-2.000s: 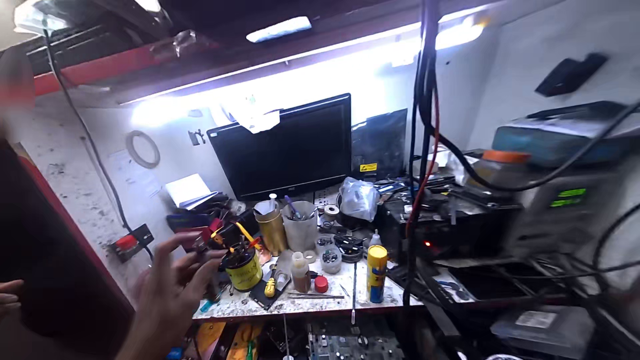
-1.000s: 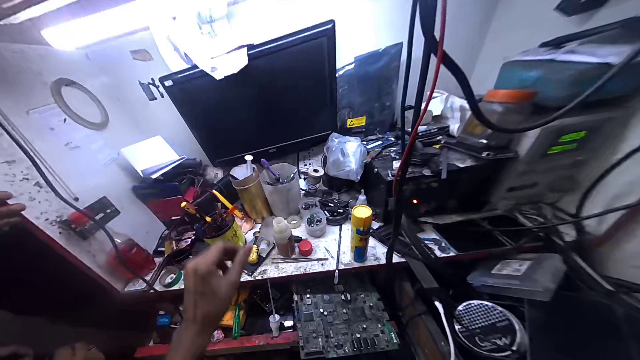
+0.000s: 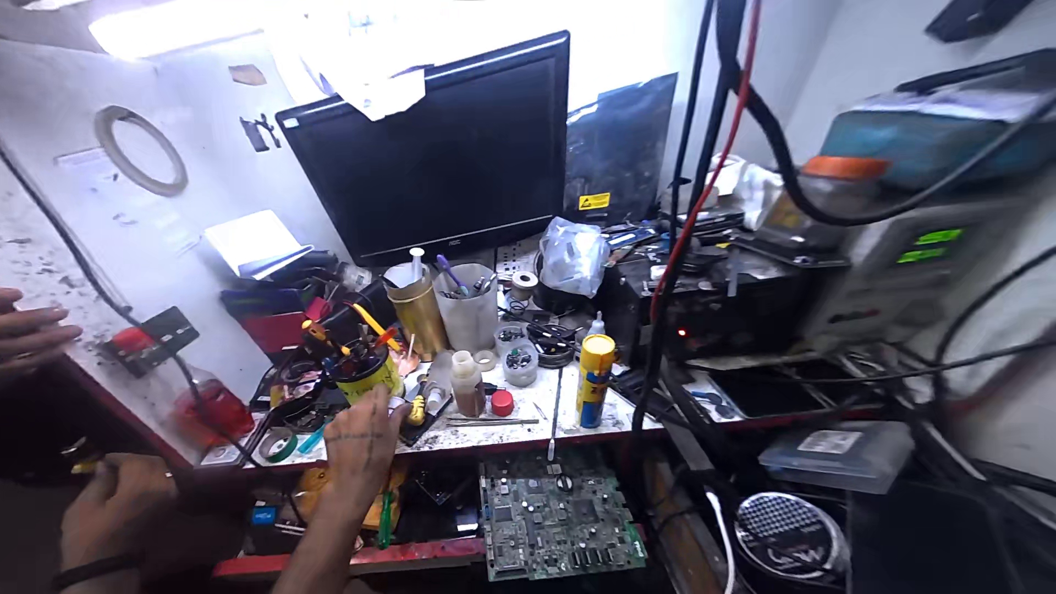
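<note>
My right hand [image 3: 363, 437] reaches up from the bottom, thumb and fingers apart, in front of a yellow tool can [image 3: 371, 378] filled with hand tools; whether it touches the can is unclear. Just right of its fingertips lies a small yellow-handled tool [image 3: 417, 409]. At the lower left, my left hand [image 3: 124, 503], with a dark wristband, is bent near a small yellowish thing [image 3: 84, 467]; its grip is unclear in the dark. A squeeze bottle [image 3: 468, 392], a red cap [image 3: 502, 403] and a yellow-topped tube [image 3: 594, 388] stand farther right. A green circuit board [image 3: 561, 520] lies below the shelf.
Another hand [image 3: 33, 334], apparently another person's, shows at the left edge. A black monitor [image 3: 445, 157] backs the white worktop, beside a gold cup [image 3: 419, 318] and a frosted cup [image 3: 469, 309]. Black and red cables [image 3: 701, 198] hang in front. A plastic box [image 3: 837, 454] sits right.
My right hand has moved lower, below and beside the tool can. My left hand now shows more fully at the lower left. The view has tilted down, bringing the circuit board into fuller sight.
</note>
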